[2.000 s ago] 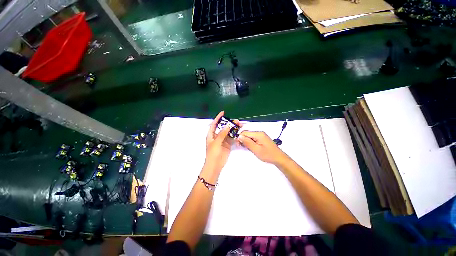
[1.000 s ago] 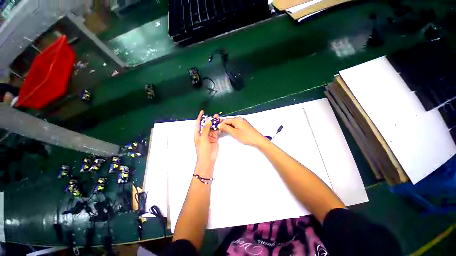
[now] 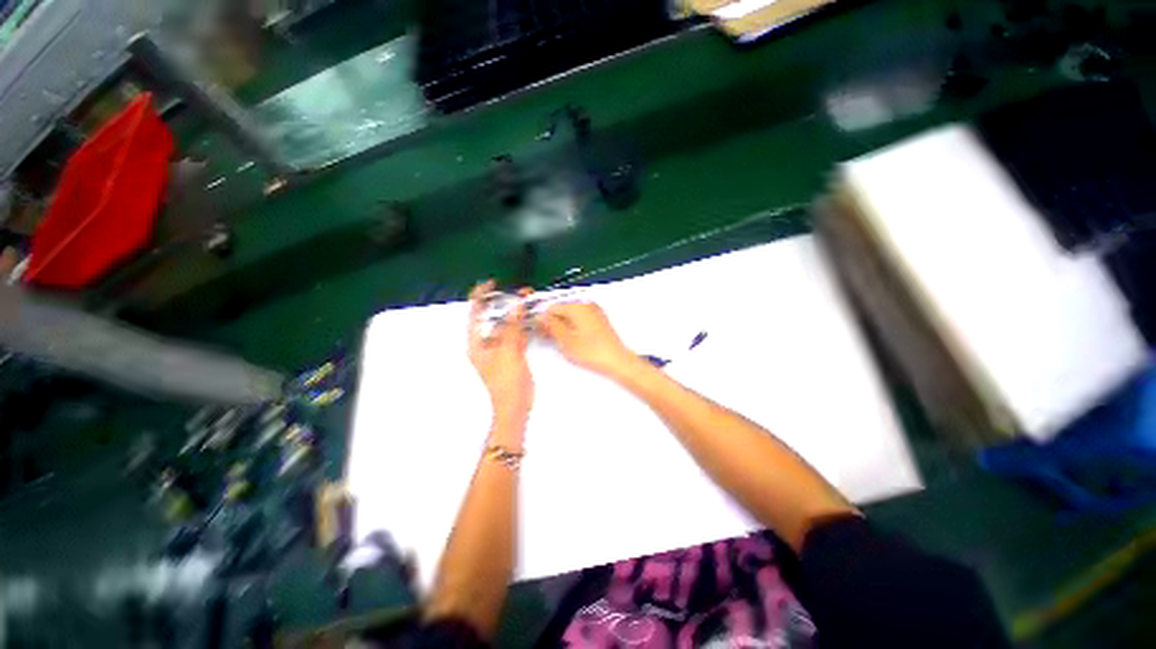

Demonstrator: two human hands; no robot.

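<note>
The frame is blurred. My left hand (image 3: 502, 351) holds a small circuit board (image 3: 505, 311) over the far left part of the white work sheet (image 3: 710, 431). My right hand (image 3: 581, 335) is at the board's right side with its fingertips together against it. The fingers hide much of the board, and its details are smeared. A small dark cord piece (image 3: 699, 340) lies on the sheet right of my right hand.
Waiting board assemblies (image 3: 241, 444) with black cords lie at left. More units (image 3: 617, 185) lie on the green surface (image 3: 723, 152) beyond. A sheet-topped stack (image 3: 989, 279) stands at right, a black tray (image 3: 545, 44) at the far side, a red bin (image 3: 104, 197) upper left.
The camera view has shifted and tilted, so most things sit differently in the picture. Both hands stay together at the board; blur hides finer changes.
</note>
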